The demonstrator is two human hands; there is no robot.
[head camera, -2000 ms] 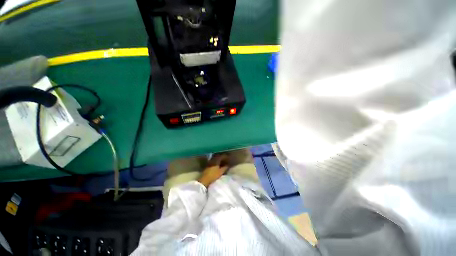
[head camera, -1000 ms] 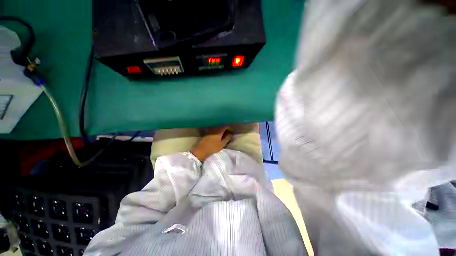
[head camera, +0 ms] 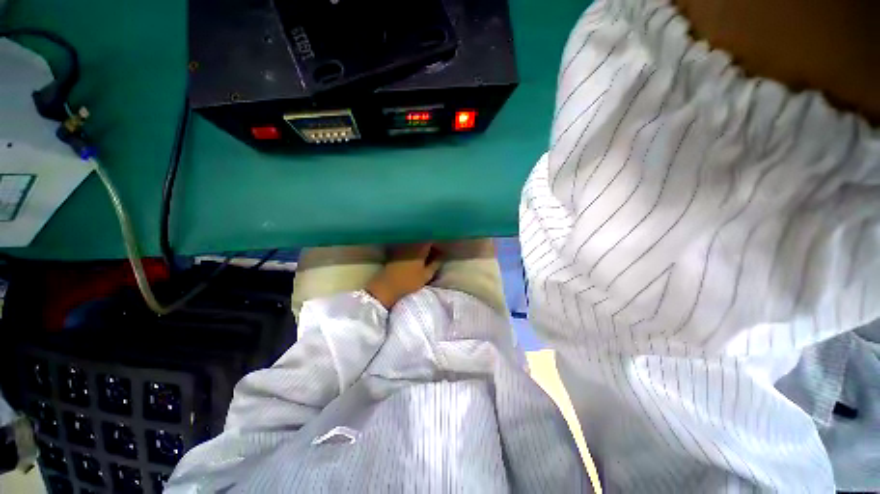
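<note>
The black control box (head camera: 222, 92) of the bench press stands at the top centre, with red digits, a small counter panel and a lit red switch on its front. A dark plate (head camera: 357, 48) lies on it; the press column and head are out of view. My left hand (head camera: 405, 275) rests on my lap below the bench edge, small and dim; its fingers are not clear. My right arm is raised close to the camera. Only bare skin at the wrist or hand (head camera: 791, 48) shows past the striped cuff at the top right; its fingers are out of view.
The green bench mat (head camera: 338, 207) runs across in front of my lap. A white equipment box (head camera: 39, 164) with a pale hose and black cable stands left. A black parts tray (head camera: 135, 420) of dark units is low left. Another striped sleeve (head camera: 844, 386) shows lower right.
Over two seconds the view has moved down and closer, so the press column and head left the picture. The raised right sleeve has shifted, and bare skin now shows at the upper right.
</note>
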